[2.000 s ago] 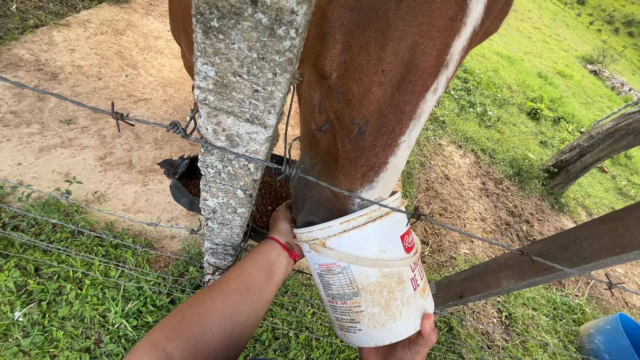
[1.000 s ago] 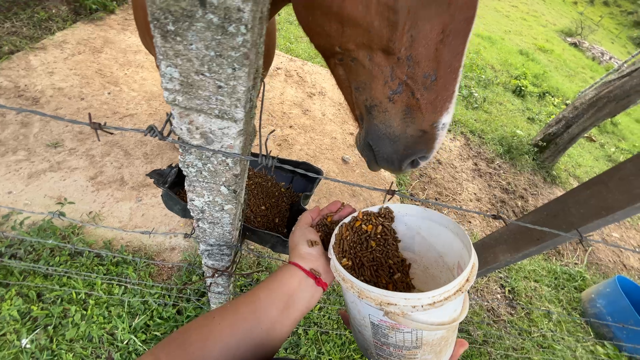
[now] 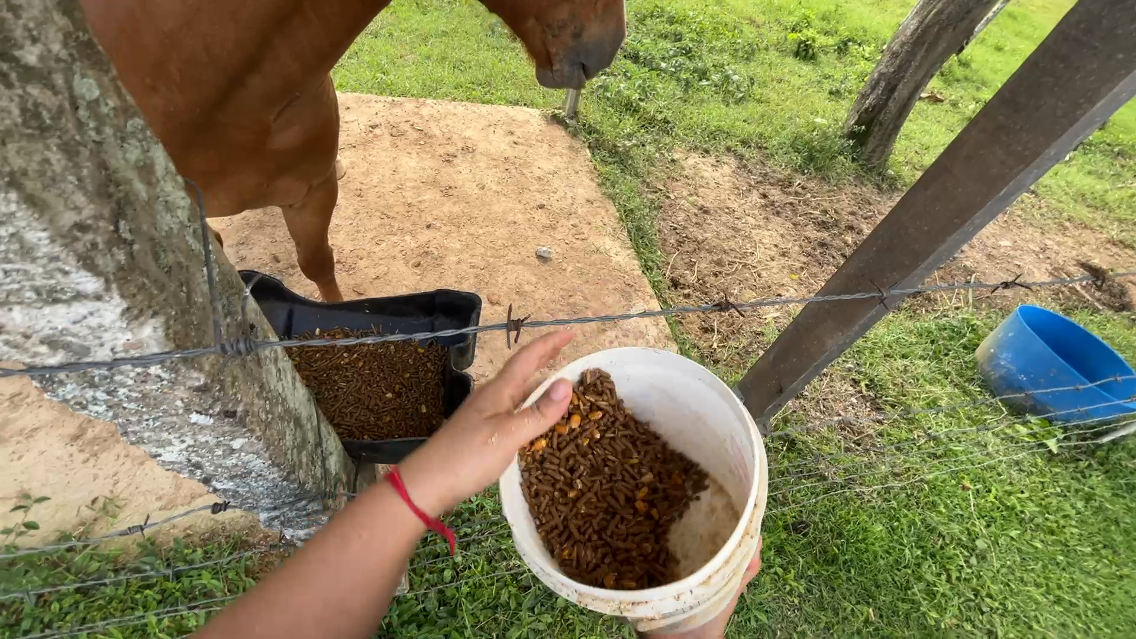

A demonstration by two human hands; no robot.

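A white plastic bucket (image 3: 728, 568), tilted, holds brown feed pellets (image 3: 612, 497) with some yellow bits among them. My right hand (image 3: 710, 617) supports it from underneath, mostly hidden by the bucket. My left hand (image 3: 497, 426), with a red string bracelet at the wrist, is at the bucket's left rim, fingers extended and apart, holding nothing visible. Beyond the wire, a black feed trough (image 3: 382, 311) contains more pellets. A brown horse (image 3: 240, 98) stands behind the trough, its muzzle (image 3: 577, 49) at the top, away from the bucket.
Barbed wire (image 3: 621, 315) crosses between me and the horse, just above the bucket. A lichen-covered concrete post (image 3: 133, 266) rises at left, a slanted brown beam (image 3: 932, 204) at right. Further right, a blue tub (image 3: 1021, 364) lies on grass. More wires run low.
The horse's muzzle was in the bucket, then lifted out, and is now farther back. My left hand was palm up with pellets a second ago; now none show in it.
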